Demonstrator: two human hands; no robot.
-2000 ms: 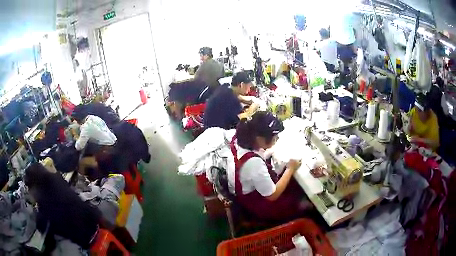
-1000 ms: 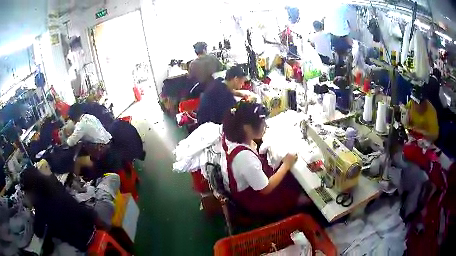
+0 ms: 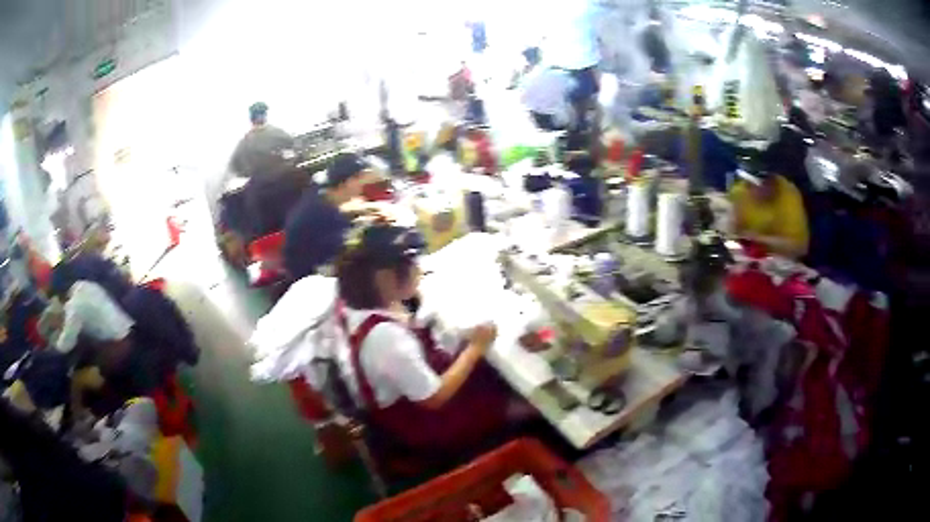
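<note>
Neither of my hands is in the picture. Nearest in front of me is an orange-red plastic crate (image 3: 449, 502), cut off by the bottom edge, with white cloth (image 3: 522, 500) in it. Just beyond it a person in a white top and dark red apron sits at an industrial sewing machine (image 3: 602, 342) with a cream head on a pale table (image 3: 581, 420). Their hand is on the tabletop near white cloth. The picture is blurred.
White thread cones (image 3: 669, 222) stand behind the machine. Pale cloth (image 3: 683, 459) lies heaped at the lower right, beside red and white cloth (image 3: 816, 377). Several seated people work further back and at left. A green floor (image 3: 250, 438) runs between the rows.
The view has turned to the right, so the crate, machine and seated people now sit further left in the picture. More of the right side shows. No hand of mine has appeared.
</note>
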